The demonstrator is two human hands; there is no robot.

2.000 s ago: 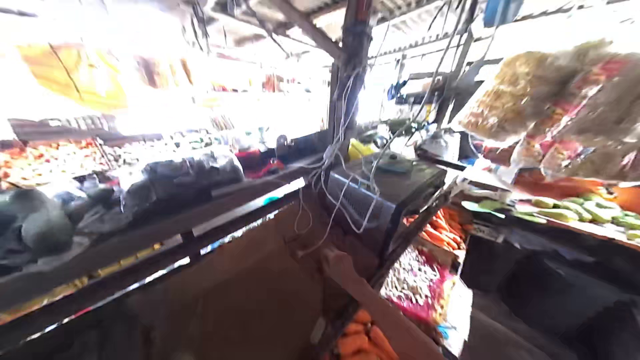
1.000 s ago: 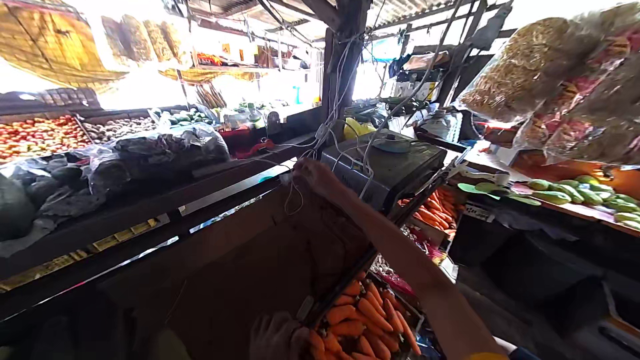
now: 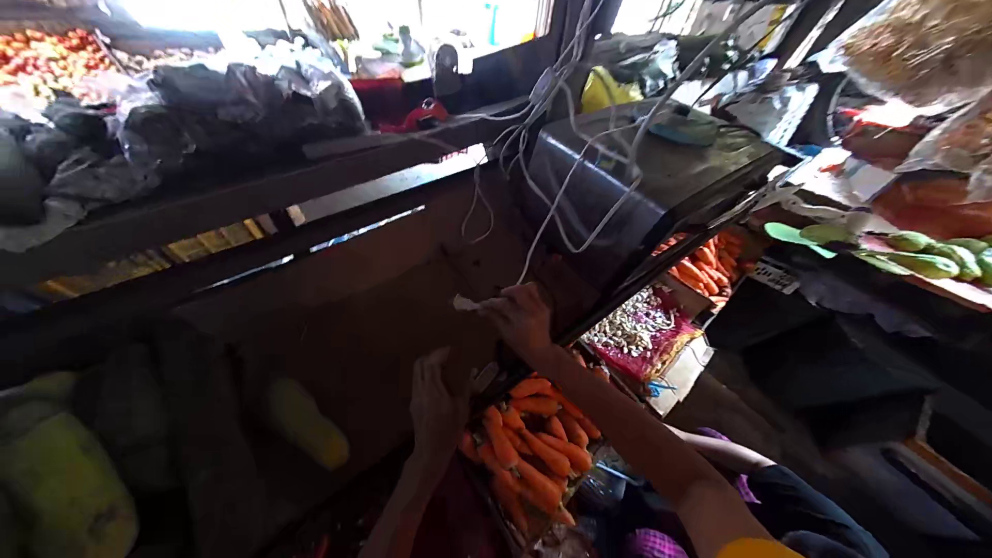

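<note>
My right hand [image 3: 521,319] is closed around the end of a thin white cord [image 3: 542,232], with a small white piece [image 3: 466,303] sticking out to the left of its fingers. That piece is too small to name. To its lower left is my left hand [image 3: 435,395], fingers raised and apart, holding nothing that I can see. Both are over a dark brown board surface [image 3: 356,310]. White cords run from a wooden post down over a dark box-shaped case [image 3: 612,186], which has a greenish flat item [image 3: 678,125] on top.
Carrots [image 3: 535,449] fill a crate below my hands. Garlic [image 3: 632,322] and more carrots [image 3: 709,267] lie to the right. Large green-yellow produce [image 3: 66,488] sits at lower left, bagged goods [image 3: 232,108] on the upper ledge. Another person's arm [image 3: 721,451] is at lower right.
My right hand has come down from the ledge by the post to above the brown surface. The left hand is now raised higher beside it. The view has moved closer and lower.
</note>
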